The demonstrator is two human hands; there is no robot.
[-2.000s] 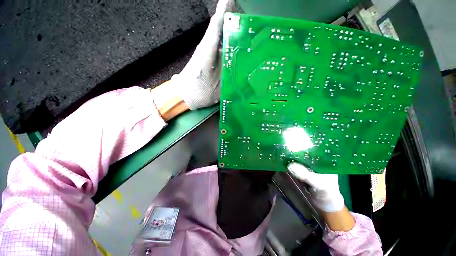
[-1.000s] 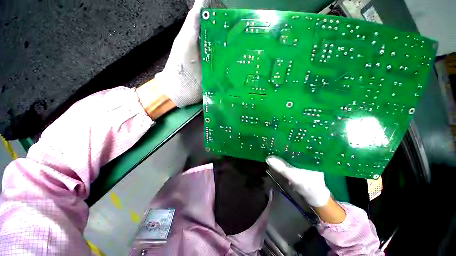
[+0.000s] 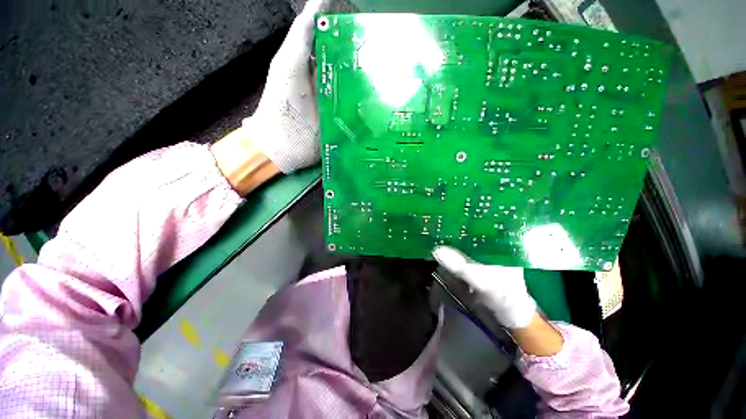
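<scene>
A large green printed circuit board (image 3: 491, 139) is held up with its solder side facing the camera. Two bright glare patches lie on it, at the upper left and the lower right. My left hand (image 3: 293, 106), in a white knit glove, holds the board's left edge; its fingers are partly hidden behind the board. My right hand (image 3: 491, 286), also gloved, holds the bottom edge with the thumb at the rim; the other fingers are mostly hidden. The component side is not visible.
A thick black foam block (image 3: 123, 74) lies at the upper left, beside a green bench edge (image 3: 237, 237). A silver metal rail (image 3: 675, 221) runs at the right. Grey floor with yellow marks (image 3: 190, 331) shows below. An ID badge (image 3: 253, 368) hangs on the pink smock.
The board and both hands have moved left and slightly up. The board's tilt has changed, and the glare has shifted across it. Both hands keep their hold.
</scene>
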